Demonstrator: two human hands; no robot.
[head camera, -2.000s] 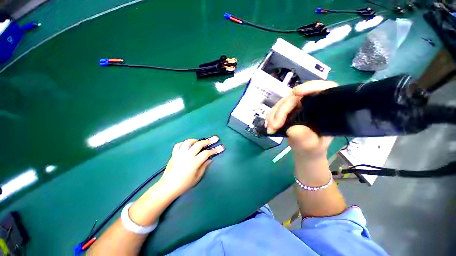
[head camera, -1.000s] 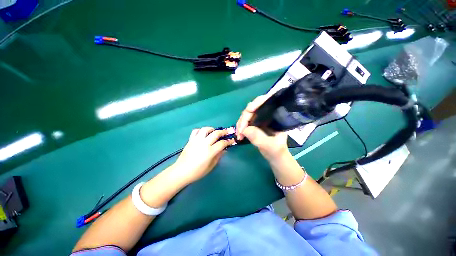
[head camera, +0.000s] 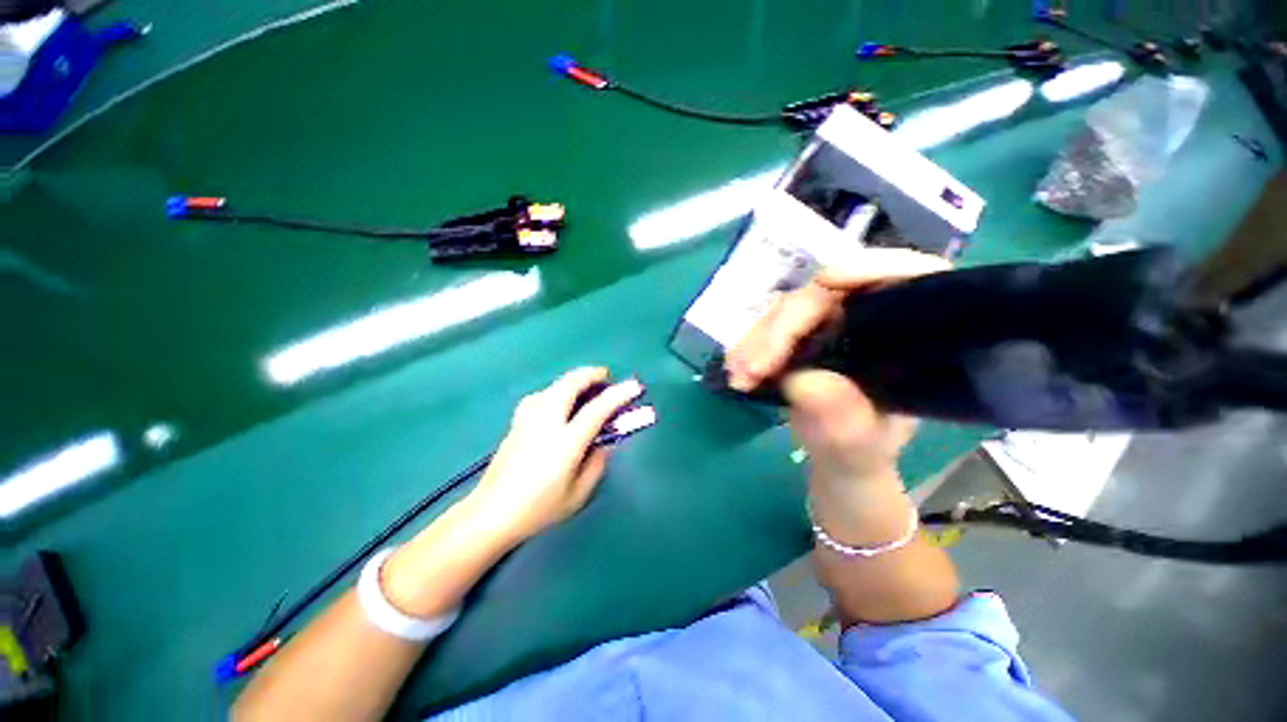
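My left hand (head camera: 544, 459) holds the black connector housing end of a cable assembly down on the bench; the fingers hide most of the housing. Its black cable (head camera: 370, 546) runs back along my forearm to blue and red plugs (head camera: 251, 660) at the lower left. My right hand (head camera: 826, 360) grips the black electric screwdriver (head camera: 1009, 339), which lies nearly level with its nose pointing left at the near side of the white-grey screw feeder (head camera: 748, 275). The driver's bit tip cannot be made out.
Another cable assembly (head camera: 473, 233) lies on the glossy green surface beyond my left hand, with more farther right. A clear bag of grey bits (head camera: 1094, 172) lies beyond the feeder. A dark box (head camera: 40, 628) is at the left edge, a blue bin (head camera: 54, 74) at the far left.
The screwdriver has moved right, from the housing at my left fingertips to the feeder, and has tipped from steep to nearly level. The cable assemblies on the green surface appear farther left.
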